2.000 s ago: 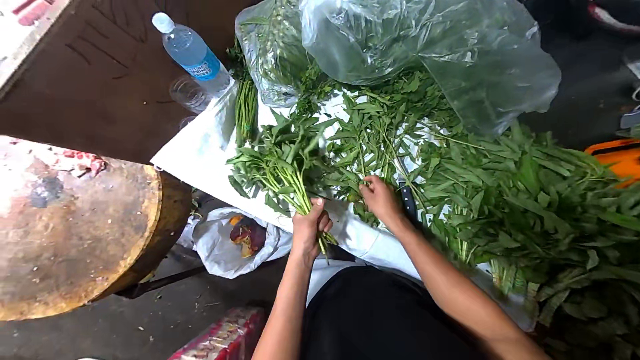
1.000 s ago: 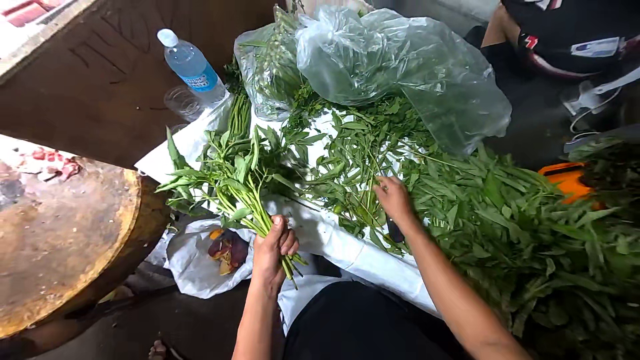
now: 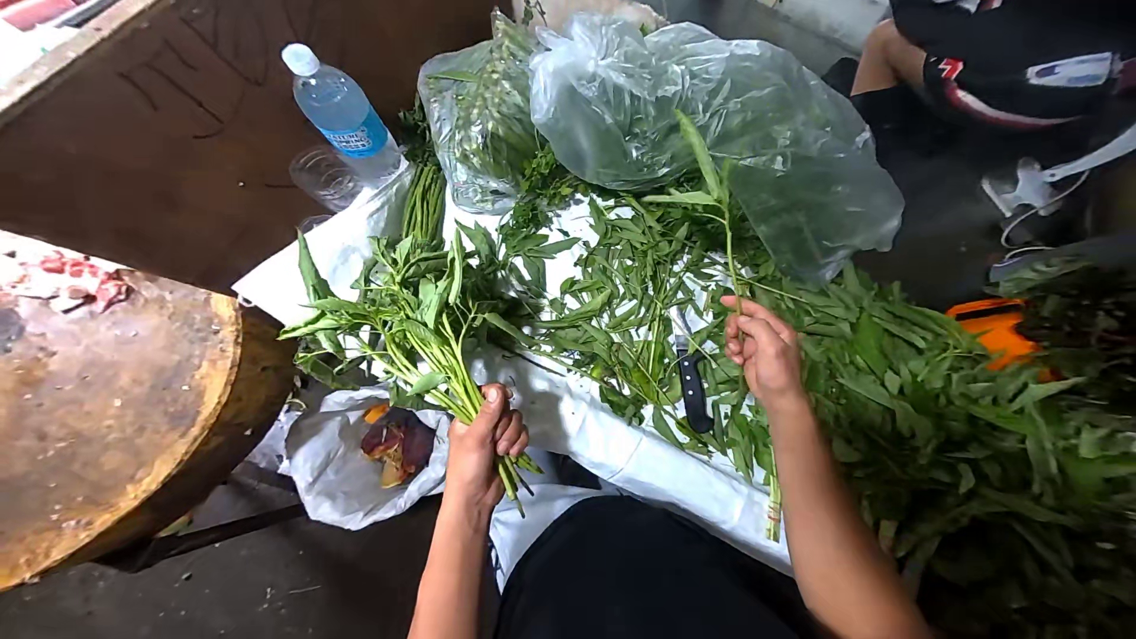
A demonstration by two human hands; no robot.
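My left hand (image 3: 486,439) is closed around the stems of a bunch of leafy greens (image 3: 426,328), whose leaves fan out to the upper left. Between the fingertips of my right hand (image 3: 765,351) stands a single leafy stem (image 3: 729,231), its leaves upward. Just left of that hand a knife with a black handle (image 3: 694,390) lies among loose greens (image 3: 612,328) on a white cloth or sheet (image 3: 568,413); its blade is partly hidden. A large heap of leafy greens (image 3: 941,426) fills the right side, beyond my right forearm.
Clear plastic bags (image 3: 639,115) and a water bottle (image 3: 342,115) are at the back, near a bundle of long green beans (image 3: 424,204). A white bag of scraps (image 3: 328,470) hangs below the left edge. A round wooden block (image 3: 115,417) stands left; a seated person (image 3: 896,62) is back right.
My right hand has risen from the loose greens with one stem in its fingers. My left hand has kept its hold on the bunch. The knife handle shows more fully now.
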